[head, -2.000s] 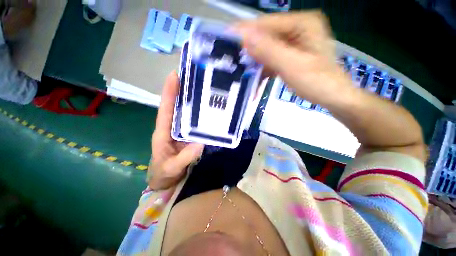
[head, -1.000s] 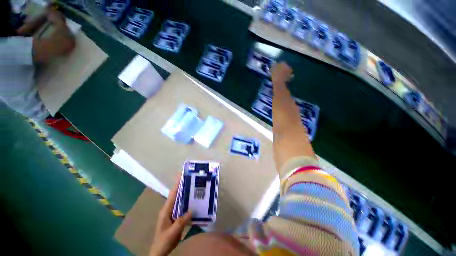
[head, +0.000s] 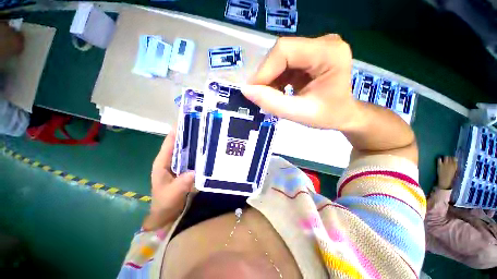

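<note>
A plastic housing [head: 235, 147] with black inner pads and a small grid faces up in front of my chest. A second, similar housing [head: 190, 125] lies partly behind it on the left. My left hand [head: 170, 182] holds the housings from the lower left, its thumb at their lower edge. My right hand [head: 308, 82] is at the upper right of the front housing, thumb and forefinger on its top edge. The right fingertips partly cover that corner.
A cardboard sheet [head: 122, 68] bears pale closed shells [head: 158, 56] and one open shell [head: 225, 58]. Rows of shells [head: 384, 92] lie on a white sheet at right. A white box [head: 92, 24] stands at far left. Neighbours' hands show at both sides, one by a filled tray [head: 479, 166].
My right hand has come back from the far bench to the housings. My left hand has raised its housing, and two now show side by side. The view has shifted.
</note>
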